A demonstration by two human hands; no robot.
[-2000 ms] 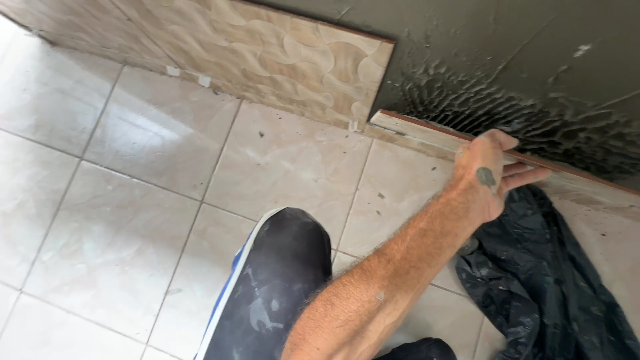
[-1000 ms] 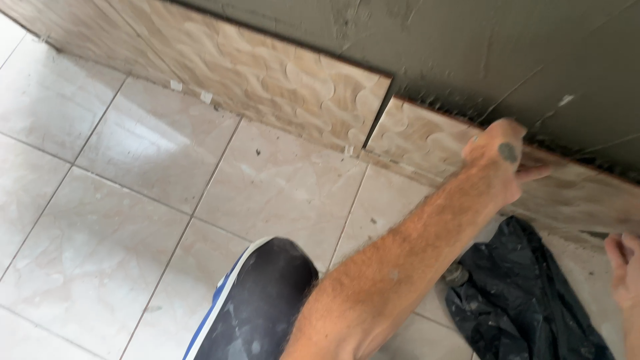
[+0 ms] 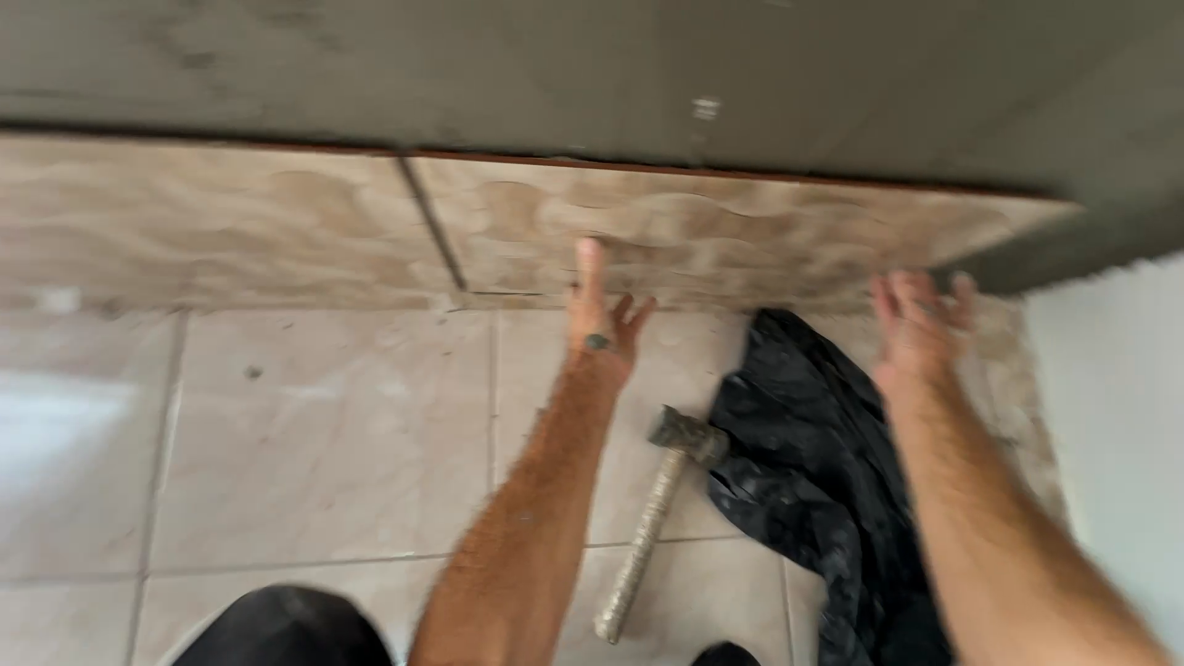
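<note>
A long beige patterned wall tile (image 3: 731, 222) stands against the grey mortared wall (image 3: 592, 74). A dark gap parts it from the neighbouring wall tile (image 3: 231, 222) at left. My left hand (image 3: 601, 319) is at the long tile's lower part, fingers spread; whether it presses on the face is hard to tell. Near that tile's lower right end is my right hand (image 3: 920, 319), blurred, fingers apart, gripping nothing. Between my forearms a mallet (image 3: 689, 435) with a worn, speckled handle lies on the floor, its head against a black plastic bag (image 3: 814, 444).
Pale floor tiles (image 3: 324, 444) run along the wall's foot. A white surface (image 3: 1119, 398) borders the right side. My dark-clad knee (image 3: 287, 629) shows at the bottom left.
The long tile, tilted out from the wall two seconds ago, now stands up against it. My right hand has come fully into view. The view has shifted right, and the mallet now shows.
</note>
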